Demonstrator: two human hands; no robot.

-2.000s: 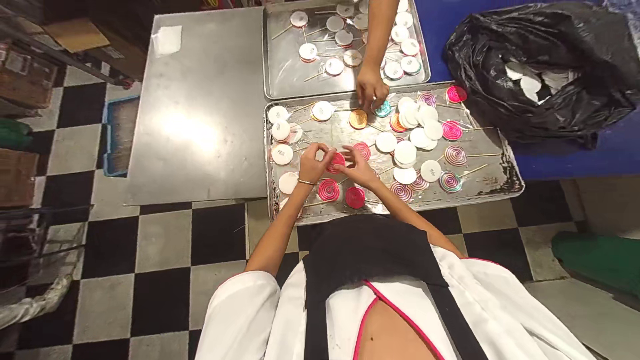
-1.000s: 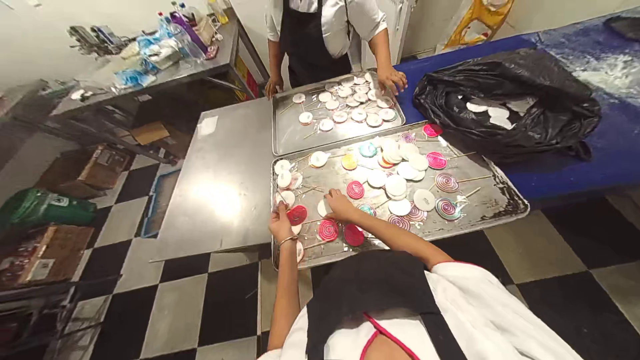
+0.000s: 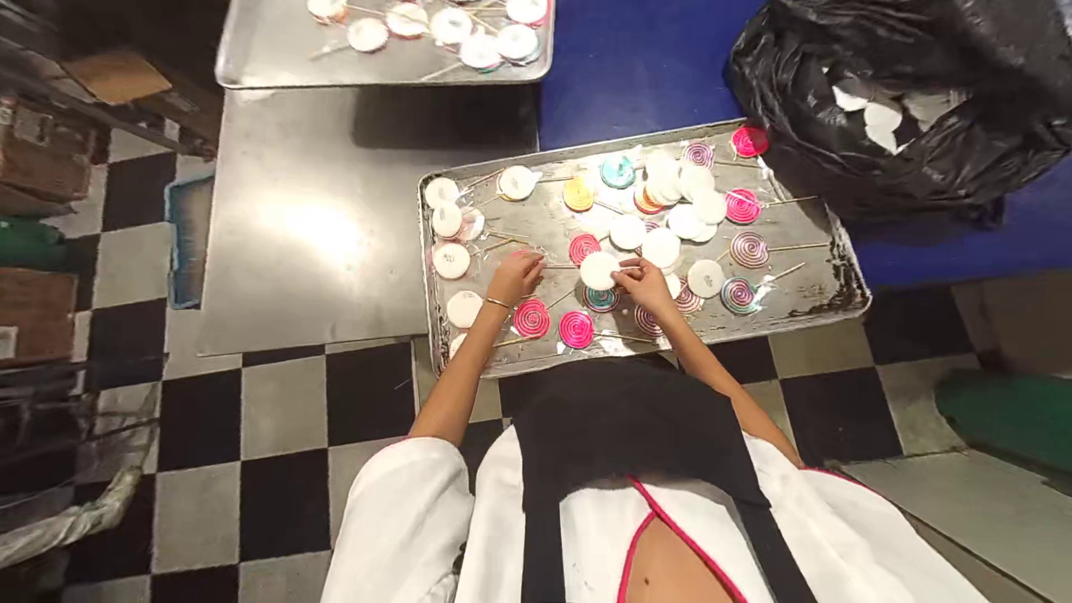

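Observation:
My right hand point(image 3: 643, 281) grips the edge of a round white disc point(image 3: 600, 270) above the metal baking tray point(image 3: 837, 289). My left hand point(image 3: 519, 275) is to its left, its fingertips near a lollipop stick point(image 3: 559, 266); whether it holds the stick I cannot tell. A pink swirl lollipop point(image 3: 584, 249) lies just behind the disc, and a teal one point(image 3: 600, 299) shows in front of it. Nearer me are two more pink lollipops point(image 3: 576, 329). White discs point(image 3: 662, 248) are heaped right of centre, and white-topped lollipops point(image 3: 451, 260) line the left side.
A second tray point(image 3: 276, 50) with white-topped lollipops lies beyond, partly over the steel table point(image 3: 276, 285). On the blue tabletop point(image 3: 636, 67) at right, an open black plastic bag point(image 3: 804, 100) holds white discs. A blue crate point(image 3: 191, 243) stands on the floor at left.
The second tray has moved away from the near tray. The co-worker seen beside it has left the view. My right hand now holds a white disc. The view has shifted considerably.

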